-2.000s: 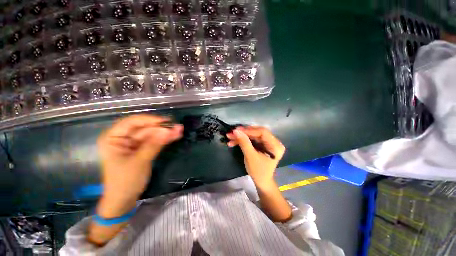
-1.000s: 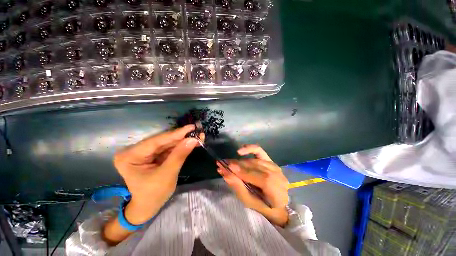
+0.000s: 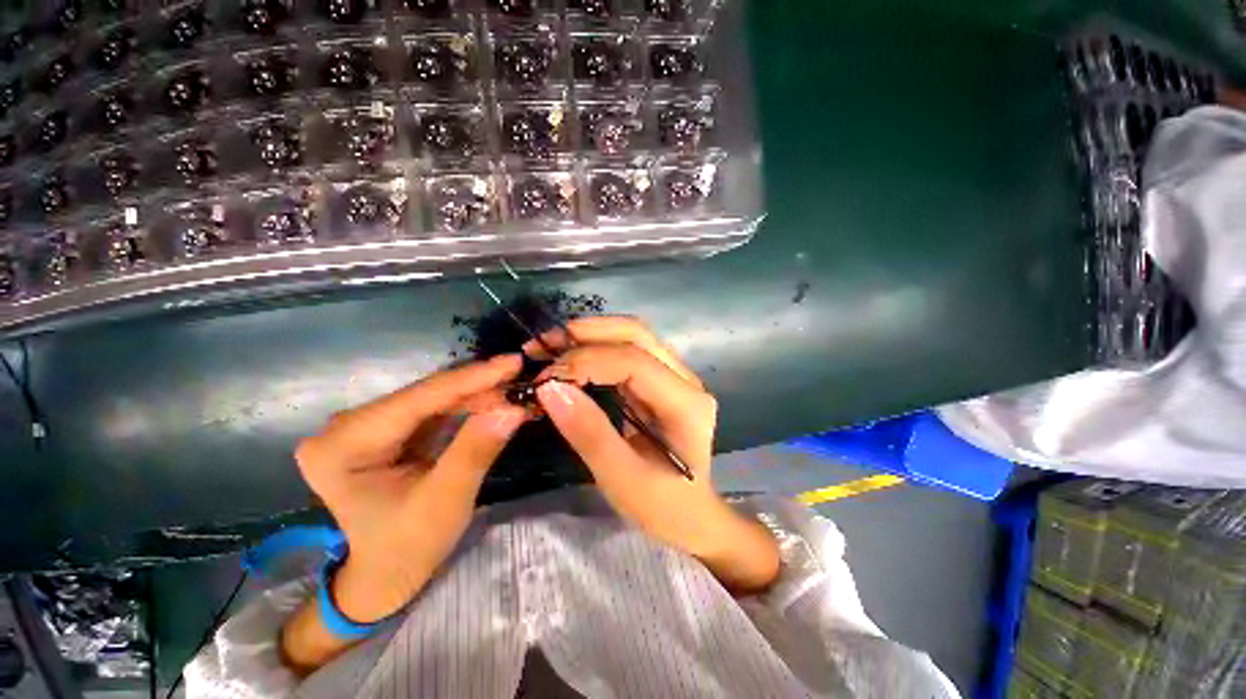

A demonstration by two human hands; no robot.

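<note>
My left hand (image 3: pixel 410 471) holds a small dark round module (image 3: pixel 522 393) between thumb and fingertips, above the near part of the mat. My right hand (image 3: pixel 635 430) touches the same module with its thumb and fingertip. It also holds the dark tweezers (image 3: pixel 661 447), whose pale tips point up and away to the left, off the module. The heap of tiny black parts (image 3: pixel 530 311) lies on the mat just beyond the hands, partly hidden by them. The clear blister tray (image 3: pixel 711 235) with dark modules in its pockets lies at the far left.
The dark green mat (image 3: pixel 902 205) covers the bench. A second tray (image 3: pixel 1123 205) stands at the right beside another person's white sleeve (image 3: pixel 1189 294). A small dark bit (image 3: pixel 801 292) lies right of the heap. Blue bins (image 3: pixel 929 453) and wrapped stacks (image 3: pixel 1134 587) are below the bench edge.
Both hands have come together at the module. The tweezers' tips, on the module a second ago, now point away beyond it, and my right fingers touch it. Earlier, the hands were apart.
</note>
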